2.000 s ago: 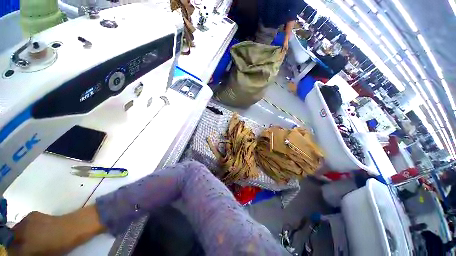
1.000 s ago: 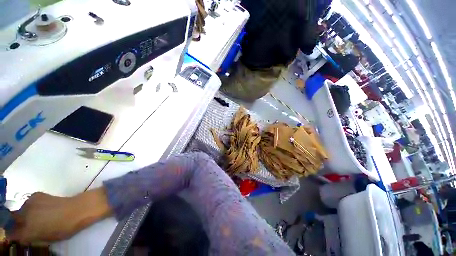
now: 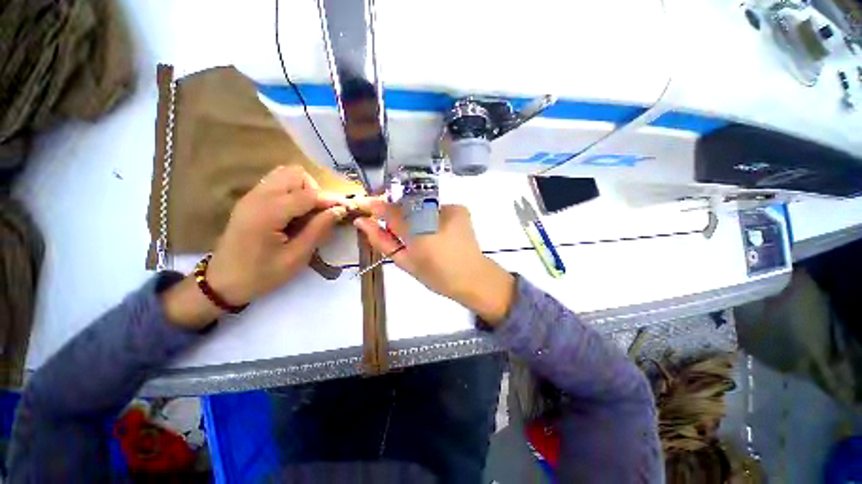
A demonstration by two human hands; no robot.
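Observation:
A tan-brown fabric panel [image 3: 213, 156] lies left of the needle, with a pale beaded line along its left edge. My left hand [image 3: 269, 232] pinches the panel's right end near the needle. My right hand [image 3: 439, 250] is beside it, fingertips close to the same spot, with a thin silver sliver [image 3: 376, 263], perhaps tweezers, held in its fingers. A narrow brown strip [image 3: 374, 317] hangs from under the fingers over the table's front edge. The presser foot area [image 3: 354, 178] is just behind the fingertips and partly hidden.
The white sewing machine head [image 3: 577, 123] spans the back. Thread snips [image 3: 541, 238] and a dark phone [image 3: 565, 193] lie right of the needle. Brown stacked panels [image 3: 66, 71] are at left. A brown strip bundle [image 3: 695, 402] is at lower right. A shiny upright bar [image 3: 354, 85] blocks part of the view.
The view has swung from the right side of the machine to the needle area. Both hands, the panel and the strip now show; the person and sack at the back are out of clear view.

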